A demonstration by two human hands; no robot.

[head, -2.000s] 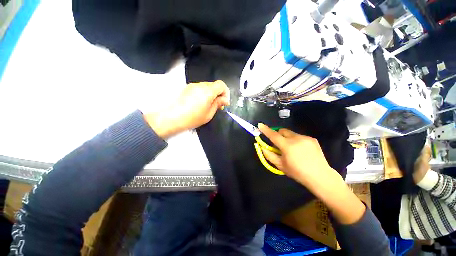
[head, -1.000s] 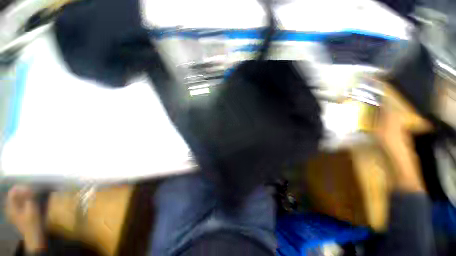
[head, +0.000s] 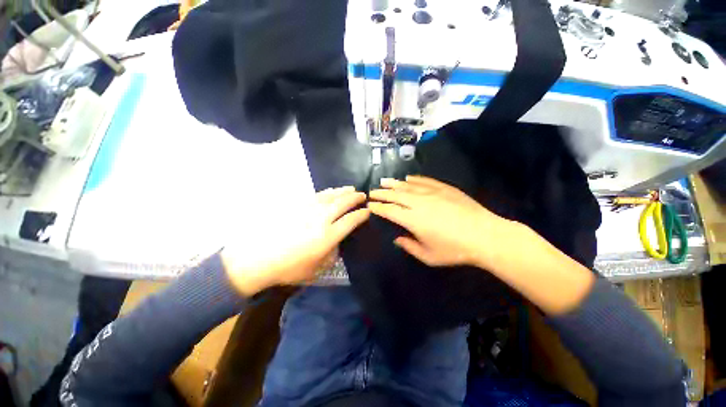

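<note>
The black garment piece [head: 493, 183] lies under the sewing machine [head: 493, 56] and hangs over the table's front edge; more black cloth lies behind and left of the needle. The presser foot [head: 377, 156] is just beyond my fingertips. My left hand [head: 298, 242] lies on the table and the cloth's left edge, fingers extended. My right hand [head: 434, 219] lies flat on the cloth, fingertips close to the left ones. Neither hand visibly grips the cloth. The scissors [head: 664, 232], with yellow and green loops, lie on the table at the right.
A black strip [head: 532, 60] drapes over the machine head. The dark control panel [head: 669, 121] is at the right. The white table [head: 175, 207] has a ruler band along its front edge. Cardboard boxes [head: 557, 358] and a blue crate [head: 509, 393] are below. Clutter stands at the far left.
The scissors have left my right hand and now lie on the table at the right. Both hands, spread wide apart one second ago, are together before the needle. The view has shifted.
</note>
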